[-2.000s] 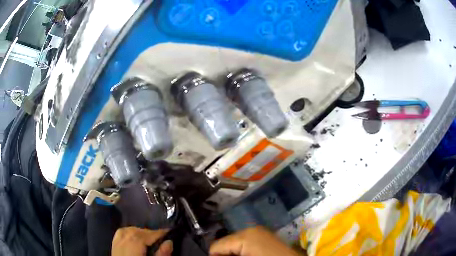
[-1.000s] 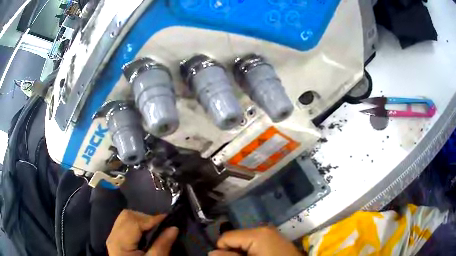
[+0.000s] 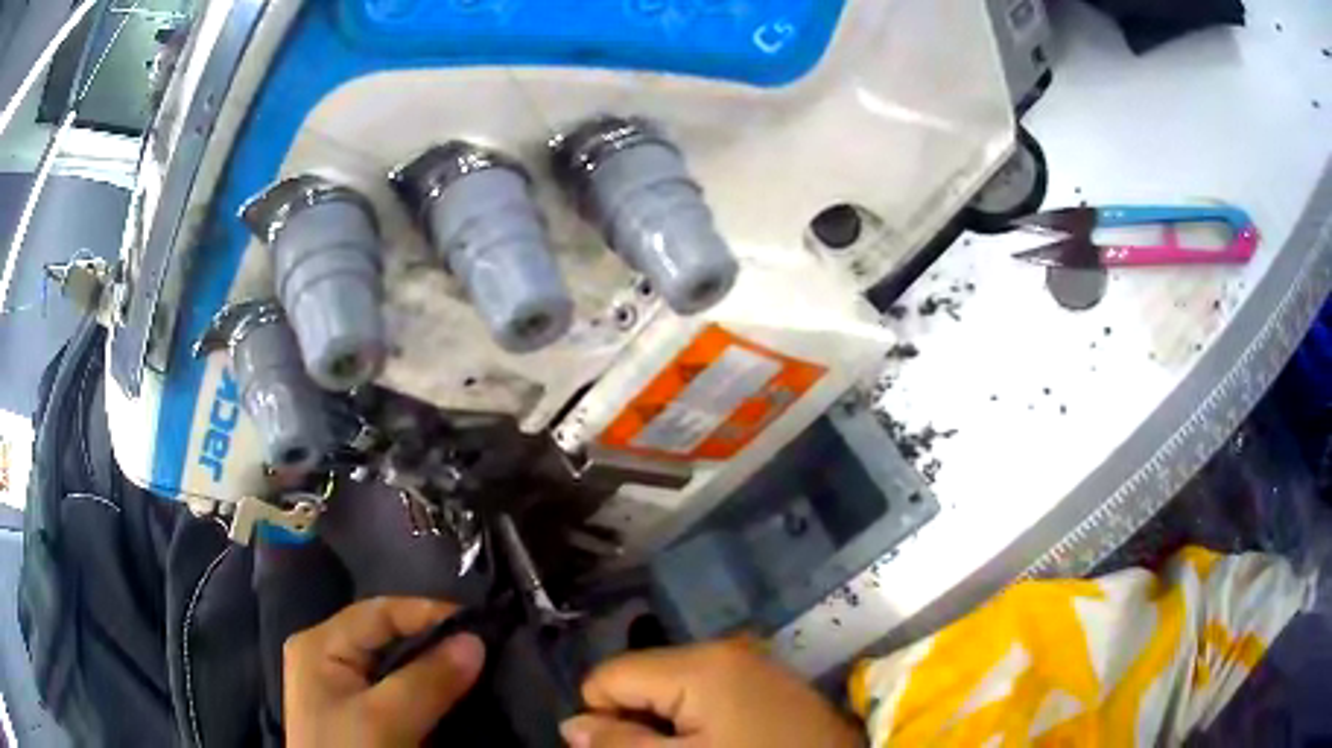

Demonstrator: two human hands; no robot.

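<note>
A dark garment [image 3: 219, 628] lies heaped left of and below the white overlock machine [image 3: 760, 132]. Its dark fabric runs up to the presser foot and needle area [image 3: 475, 533]. My left hand [image 3: 383, 669] pinches a fold of this fabric between thumb and fingers, just below and left of the presser foot. My right hand [image 3: 701, 699] holds the fabric between thumb and fingers, below and right of the presser foot. Both hands are cut off by the bottom edge. The exact fabric edge between them is hard to make out.
Grey tension knobs [image 3: 497, 271] stick out above the needle area. A grey recessed tray [image 3: 818, 526] is right of it. Thread snips [image 3: 1154, 237] and black lint [image 3: 913, 439] lie on the white table [image 3: 1081, 395]. Yellow-and-white cloth [image 3: 1052, 658] is at lower right, dark cloth [image 3: 1169, 18] at upper right.
The view has shifted, so the machine sits further left and higher. My left hand's thumb and fingers press together on the fabric. My right hand has come slightly closer to the left.
</note>
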